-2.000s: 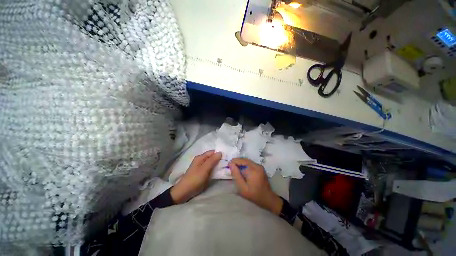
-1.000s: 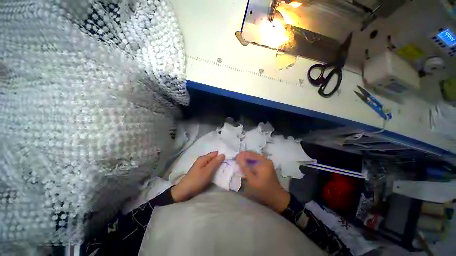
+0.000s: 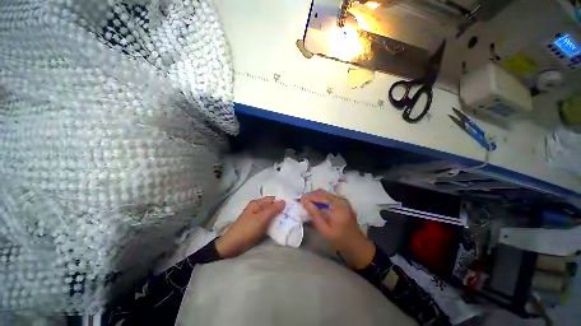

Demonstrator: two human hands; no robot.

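Note:
A white ruffle trim [image 3: 286,226] with wavy edges lies over my lap, with faint blue-purple marks on the part between my hands. My left hand [image 3: 253,223] grips its left side with thumb and fingers. My right hand [image 3: 334,223] is at its right side and holds a thin blue-purple pen [image 3: 322,205]; whether these fingers also pinch the trim is hard to tell. The ruffled folds spread out beyond both hands toward the table edge.
White openwork mesh fabric [image 3: 108,165] is heaped at left. On the blue-edged table [image 3: 274,95] are black scissors [image 3: 413,99], blue thread snips [image 3: 473,129], a cream box [image 3: 495,90] and the lit needle area [image 3: 347,39]. A cluttered side tray holds a red item [image 3: 432,242].
The trim between my hands is folded over, its lower end now hanging rounded below my fingers with marks showing. My right hand has moved slightly right with the pen. My left hand has barely moved.

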